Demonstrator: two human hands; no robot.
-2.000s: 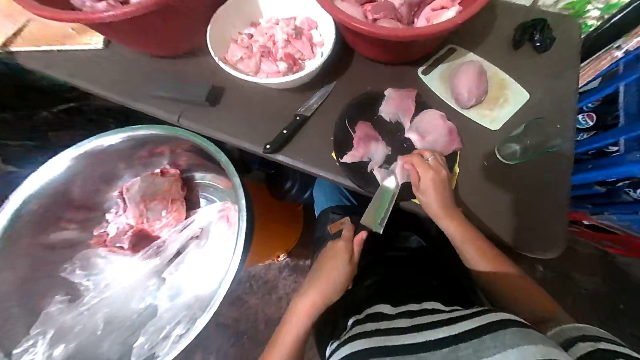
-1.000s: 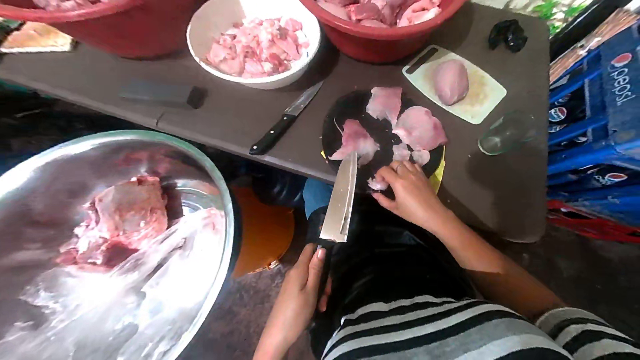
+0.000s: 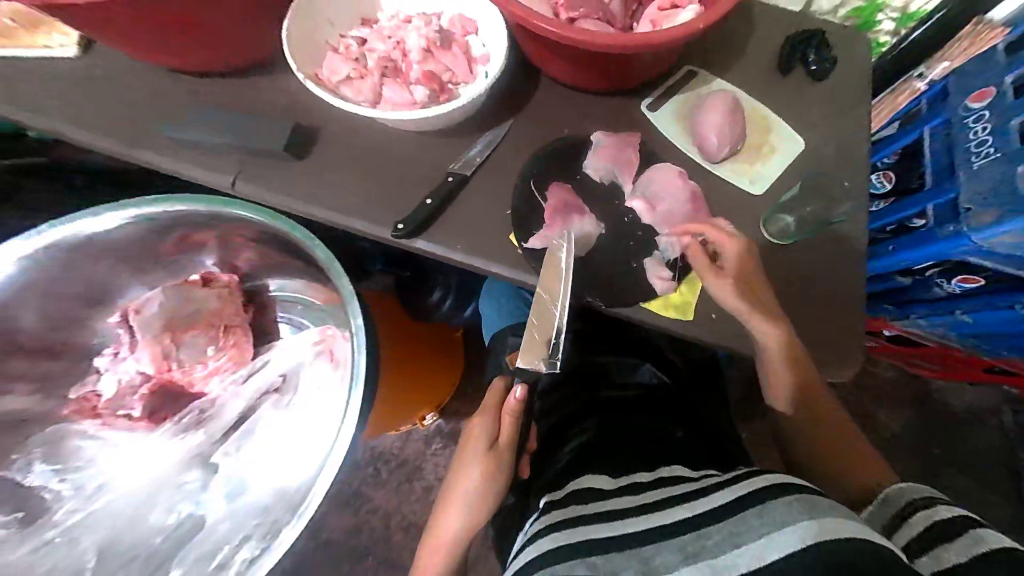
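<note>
My left hand (image 3: 500,428) is closed around the black handle of a large kitchen knife (image 3: 548,304), whose blade points up toward the round black board (image 3: 604,276). The tip overlaps a thin piece of raw meat (image 3: 566,216) on the board's left. A second piece (image 3: 614,158) lies at the back, a larger one (image 3: 670,198) at the right. My right hand (image 3: 724,264) is over the board's right edge, its fingertips at small scraps of meat (image 3: 660,274); whether they pinch one is unclear. A yellow cloth (image 3: 676,302) shows under the board.
A black-handled knife (image 3: 452,184) lies left of the board. Behind are a white bowl (image 3: 404,118) and a red basin (image 3: 608,60), both with meat. At right are a white cutting board (image 3: 756,178) with meat, a glass (image 3: 800,212) and blue crates (image 3: 944,240). A metal basin (image 3: 344,304) stands at left.
The large knife's blade has swung from tilting up and right beside my right hand to pointing up at the left meat piece. My right hand has moved away from the blade to the board's right edge.
</note>
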